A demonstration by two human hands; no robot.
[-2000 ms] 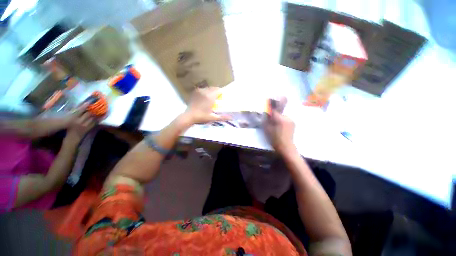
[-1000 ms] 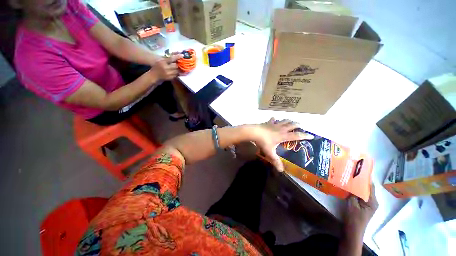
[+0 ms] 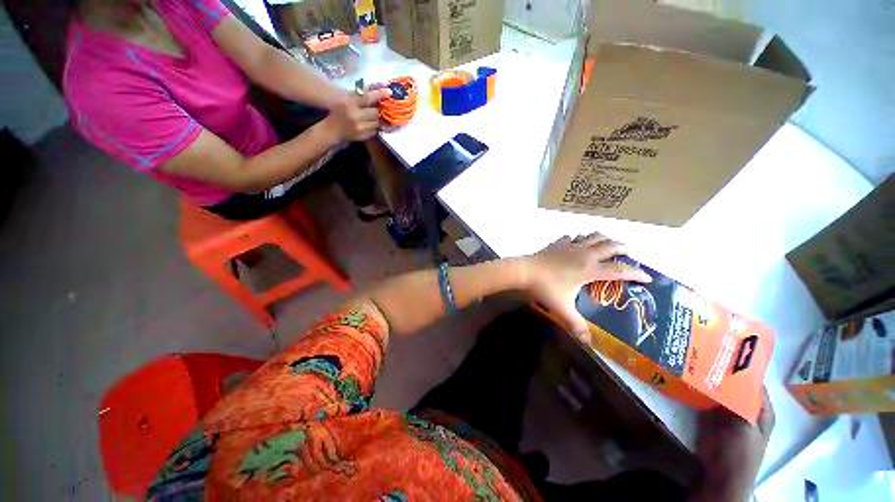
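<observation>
A retail box (image 3: 677, 338) with orange sides and a black printed face lies flat at the table's front edge, its orange end with the dark slot towards the right. My left hand (image 3: 579, 279) lies over the box's left end, fingers spread on the printed face and thumb at the near side. My right hand (image 3: 734, 441) is at the box's right end, partly hidden beneath the orange end and dark in shadow.
An open brown carton (image 3: 667, 137) stands behind the box. Another retail box (image 3: 852, 358) and a brown carton (image 3: 854, 250) are at the right. A black phone (image 3: 448, 162) lies at the left table edge, near tape rolls (image 3: 463, 91). A seated person in pink holds an orange coil (image 3: 397, 104).
The view has swung left since two seconds ago. Both hands now hold the retail box at the table edge. Over the last second, hands and box look nearly unchanged.
</observation>
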